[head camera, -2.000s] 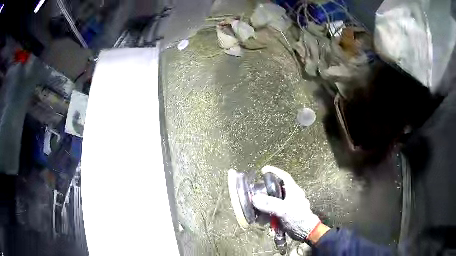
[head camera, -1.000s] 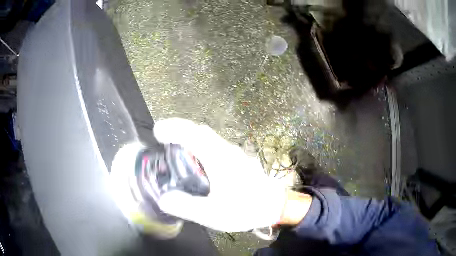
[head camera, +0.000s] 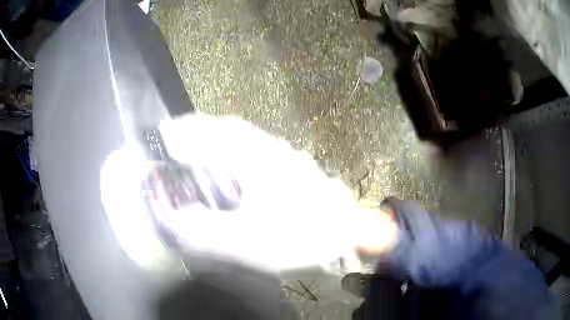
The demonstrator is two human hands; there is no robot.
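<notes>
A large grey metal housing stands upright along the left side, with a bright edge line running down between two of its faces. My right hand, in a white glove blown out by glare, is closed around a handheld sander. The sander's round white disc is against or very close to the housing near that edge; glare hides the exact contact. A blue sleeve shows behind the hand. My left hand is not in view.
Speckled yellow-grey floor lies beyond the housing. A small round pale disc appears over it. A dark open box with pale rags stands at the upper right. A pale curved rail and a perforated grey panel are at the right.
From the floor area, the sander came left to the housing, whose grey side faces now show. Over the last second, hand and sander moved slightly up and left, and glare grew.
</notes>
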